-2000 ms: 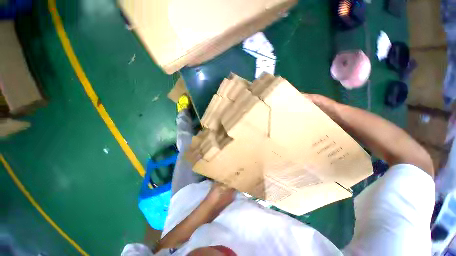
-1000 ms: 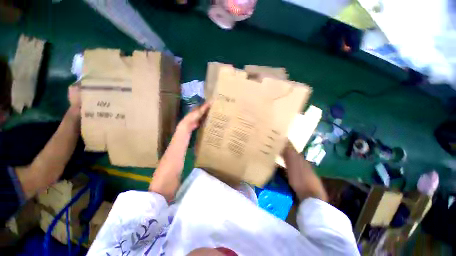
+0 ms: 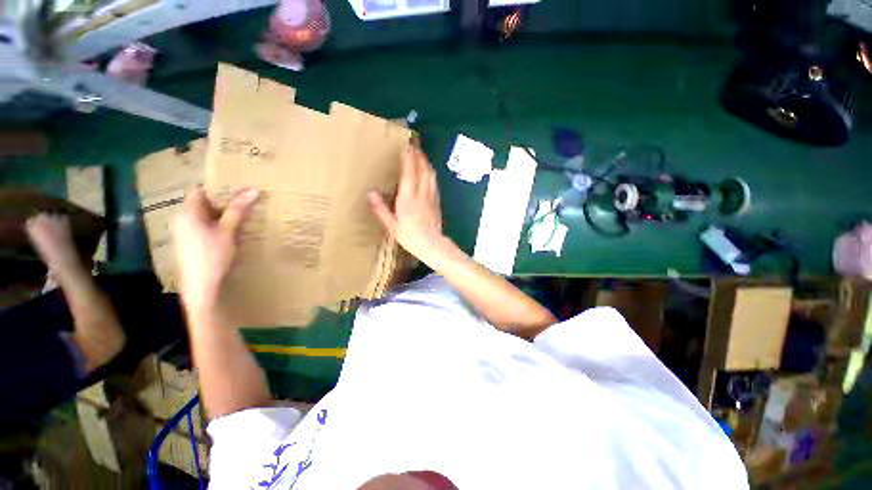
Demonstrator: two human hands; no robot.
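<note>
A stack of brown flat carton blanks (image 3: 296,211) with dark print is at the left of the green bench (image 3: 612,105), in front of me. My left hand (image 3: 206,239) grips its left side, thumb on the top blank. My right hand (image 3: 416,201) holds its right edge, thumb on top and fingers along the side. A second stack of blanks (image 3: 163,211) with a dark line shows behind it at the left. The fingers under the stack are hidden.
White slips (image 3: 470,158) and a long white strip (image 3: 507,211) lie right of the stack. Beyond are a fan motor unit (image 3: 660,198) with cables and a black housing (image 3: 789,100). Open cartons (image 3: 755,330) stand below the bench edge. Another person's arm (image 3: 81,278) is at left.
The held stack has moved left and now overlaps the other stack. My hands moved with it and still hold its two sides. The view has shifted, showing more bench at right.
</note>
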